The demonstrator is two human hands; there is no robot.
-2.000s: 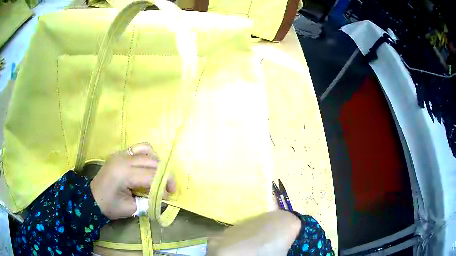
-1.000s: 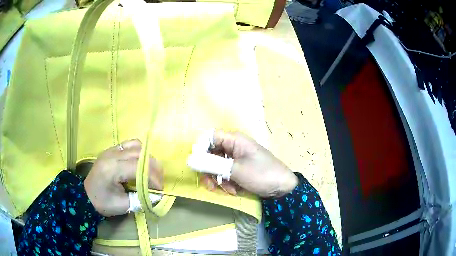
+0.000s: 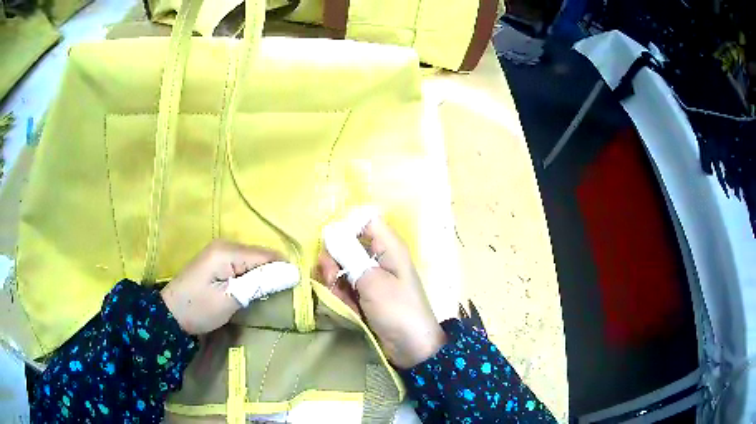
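The yellow tote bag lies flat with its mouth towards me and the khaki lining showing. My left hand, its thumb wrapped in white, grips the far top edge beside the end of a yellow handle. My right hand, with white-wrapped fingers, pinches the same edge just right of that handle end. The end of the other handle sits at the near edge. Dark tips of the snips show beyond my right sleeve; the rest is hidden.
Another yellow bag with brown bands lies at the far end. The tan table board curves down on the right beside a dark aisle. Beyond it are a red bin and a white-covered table. A white sheet lies at the left.
My right hand has moved left along the edge to the handle end. My left thumb now lies on the edge near it. The handle has shifted and the lining shows more widely.
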